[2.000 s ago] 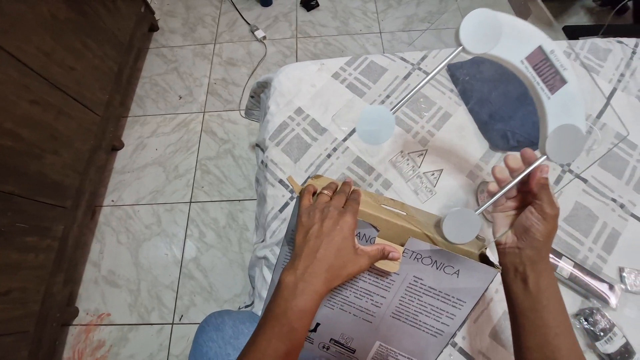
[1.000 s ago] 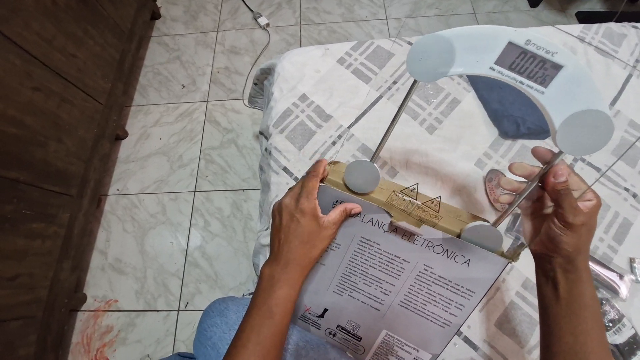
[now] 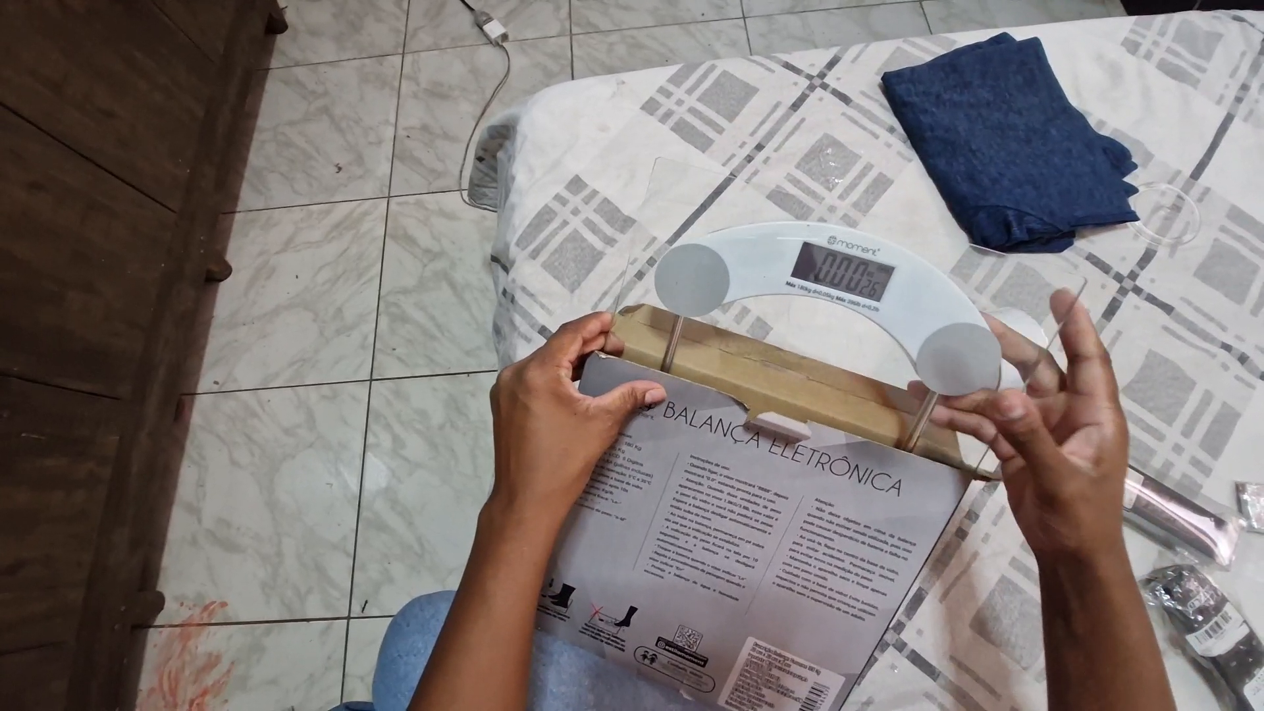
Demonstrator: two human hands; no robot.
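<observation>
A glass electronic bathroom scale (image 3: 820,267) with a white curved panel, a lit display and round grey pads is partly inside the open end of a printed cardboard box (image 3: 750,533). My left hand (image 3: 563,415) grips the box's upper left corner, thumb on the printed face, fingers by the glass edge. At the right, my right hand (image 3: 1047,425) holds the scale's clear glass edge near the right pad, its fingers spread around it. The lower part of the scale is hidden in the box.
The bed or table under a plaid cloth (image 3: 592,237) bears a folded navy cloth (image 3: 1007,148), a clear ring (image 3: 1165,213), a shiny tube-like package (image 3: 1180,513) and a dark packet (image 3: 1210,622). A cable (image 3: 484,109) lies on the tiled floor, beside dark wooden furniture (image 3: 89,296).
The scale has moved down into the box: its rods stood well clear of the opening before and now mostly sit inside. My right hand has come down with it. The navy cloth is no longer behind the glass.
</observation>
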